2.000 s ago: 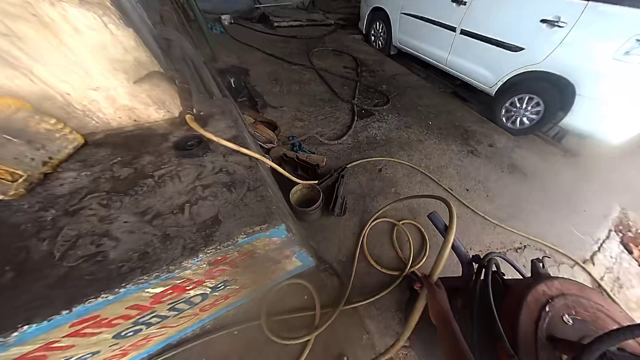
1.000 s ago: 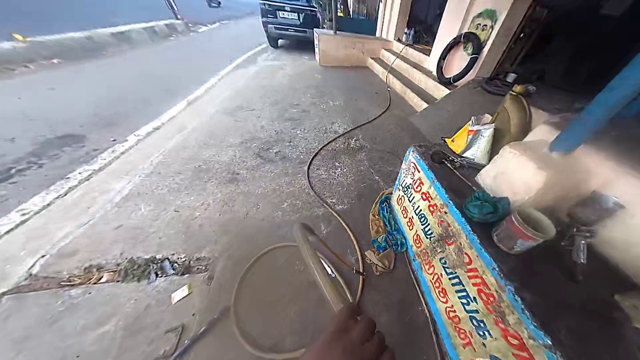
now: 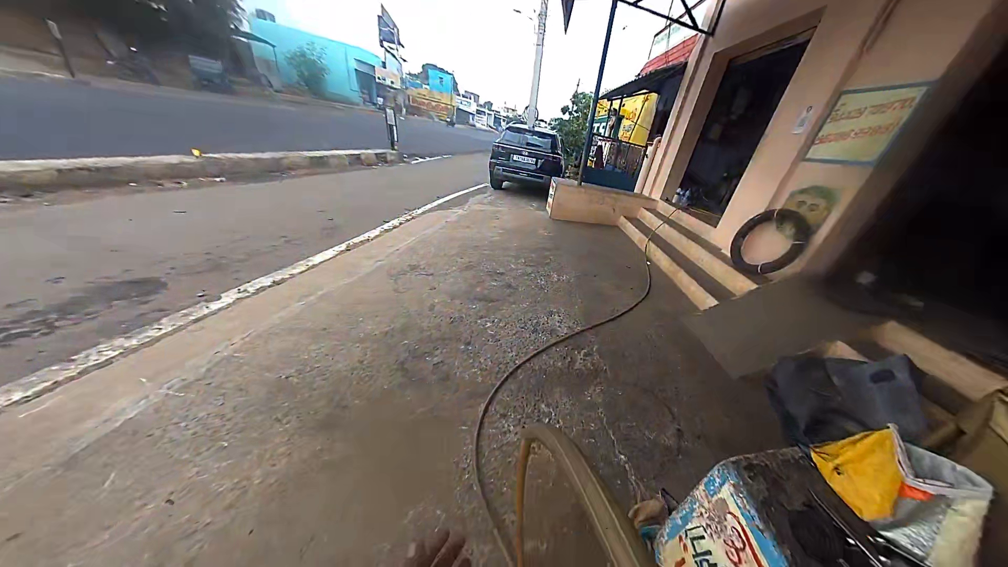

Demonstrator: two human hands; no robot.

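At the bottom edge, a blurred hand, apparently my left hand (image 3: 439, 550), shows only its fingers; whether they hold anything cannot be told. Just to the right of it, a thin hose (image 3: 482, 429) runs along the concrete. A thick, tan hose (image 3: 579, 465) arches up close to me, bends sharply and comes down again beside the thin one. Its lower end leaves the view at the bottom. My right hand is out of view.
A painted block (image 3: 728, 520) with lettering stands at lower right, beside a yellow and white sack (image 3: 866, 480) and dark cloth (image 3: 850, 394). Steps (image 3: 669, 260) and a leaning tyre (image 3: 772, 240) line the building. Ahead is a parked dark car (image 3: 526, 155); a road (image 3: 197, 236) runs left.
The view has swung far from the white car and coiled hose to the roadside. The hand seen by the thick hose one second ago now shows only fingers at the bottom edge.
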